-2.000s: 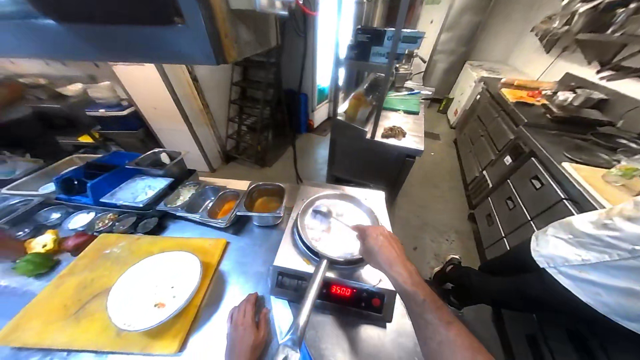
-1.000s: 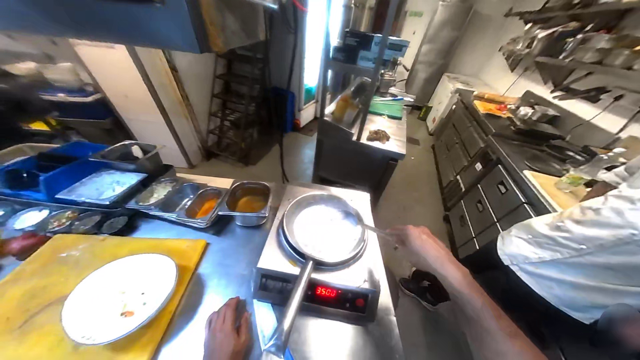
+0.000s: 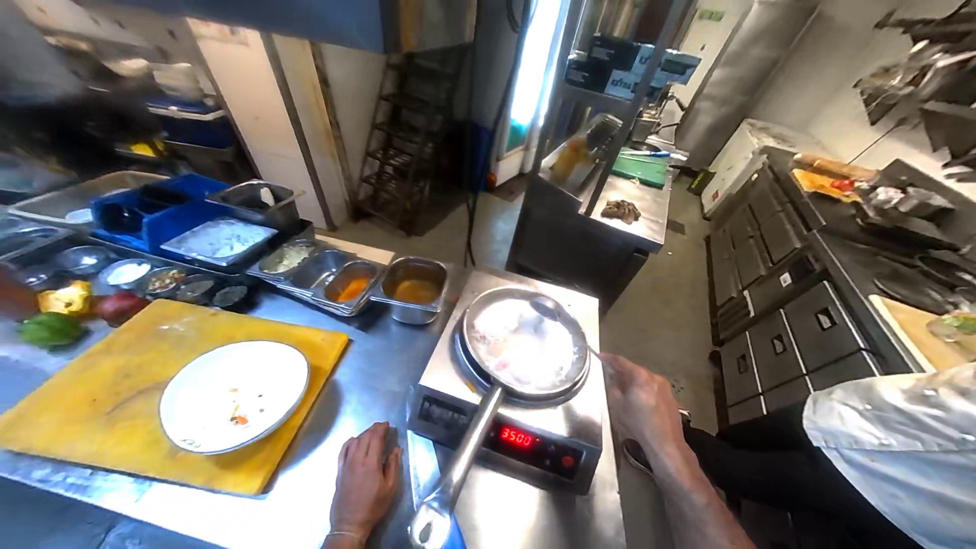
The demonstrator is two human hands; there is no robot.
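Note:
A steel frying pan [image 3: 526,343] with pale, glaring contents sits on a countertop induction cooker [image 3: 511,442] with a lit red display. My right hand [image 3: 644,396], right of the pan, grips the thin handle of a metal spoon [image 3: 545,309] whose head is in the pan. My left hand [image 3: 367,476] rests on the steel counter left of the pan's handle, holding nothing, its fingers loosely bent. Farther left, a white bowl [image 3: 235,396] with a few food bits lies on a yellow cutting board [image 3: 145,381].
Steel food pans with orange [image 3: 352,284] and brownish [image 3: 415,286] contents stand behind the counter's middle. A blue bin [image 3: 191,221], small bowls and a green vegetable [image 3: 52,329] are at left. A person in a white jacket [image 3: 896,442] stands at right, near drawer units [image 3: 793,335].
My right hand has moved from over the pan's edge out to its right side, still with the spoon. My left hand stays on the counter. The view has shifted slightly.

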